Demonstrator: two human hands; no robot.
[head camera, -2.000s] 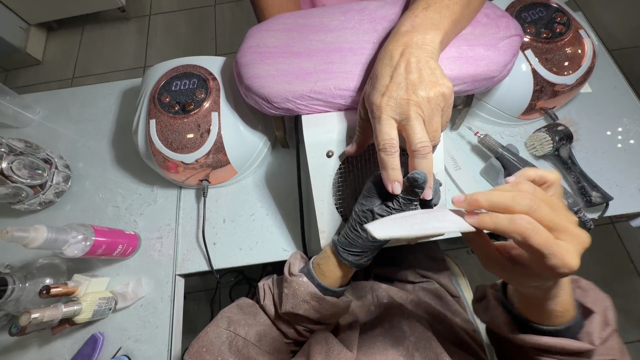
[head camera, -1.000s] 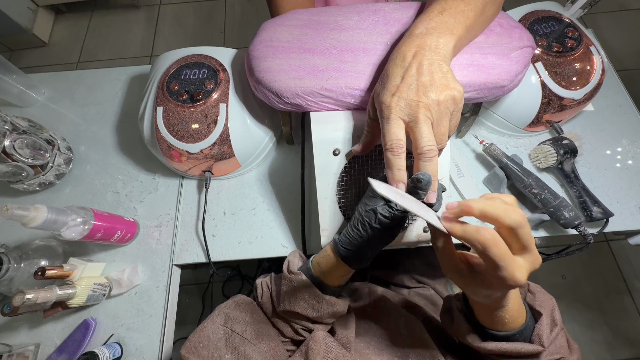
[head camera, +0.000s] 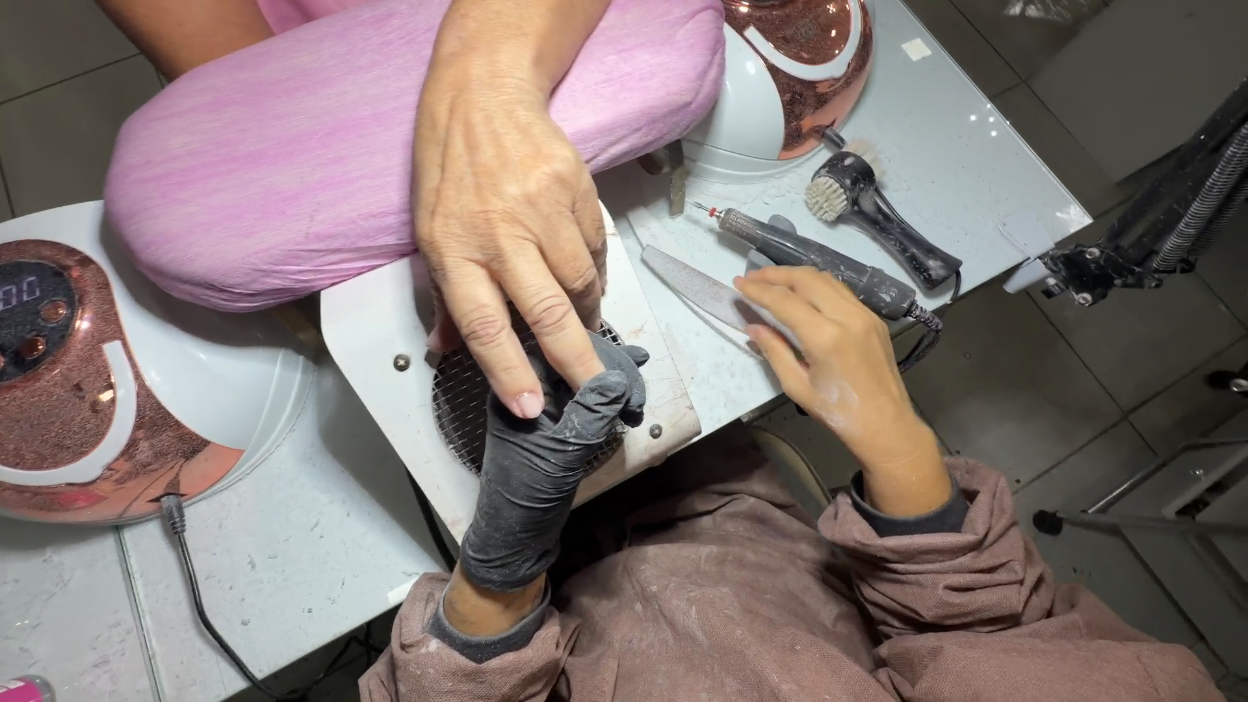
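My left hand (head camera: 546, 448), in a black glove, grips a finger of the other person's hand (head camera: 517, 214) above the round mesh grille of a white dust collector (head camera: 375, 322). The other person's wrist rests over a pink covered armrest cushion (head camera: 273, 156). My bare right hand (head camera: 829, 361) is low over the table at the right, its fingers on the near end of a grey nail file (head camera: 702, 288). Beside the file lies an electric nail drill (head camera: 809, 253) with a red-banded bit. A black-handled brush (head camera: 882, 219) lies behind the drill.
A nail lamp (head camera: 58, 380) with a copper-coloured panel stands at the left, its cable (head camera: 200, 604) running down the table (head camera: 322, 556). A second nail lamp (head camera: 751, 88) stands at the upper right. A black jointed arm (head camera: 1150, 234) is by the table's right edge.
My right hand has moved away from the other person's fingers to the right, with the file now low at the table. My left hand keeps its hold. The view has shifted and turned.
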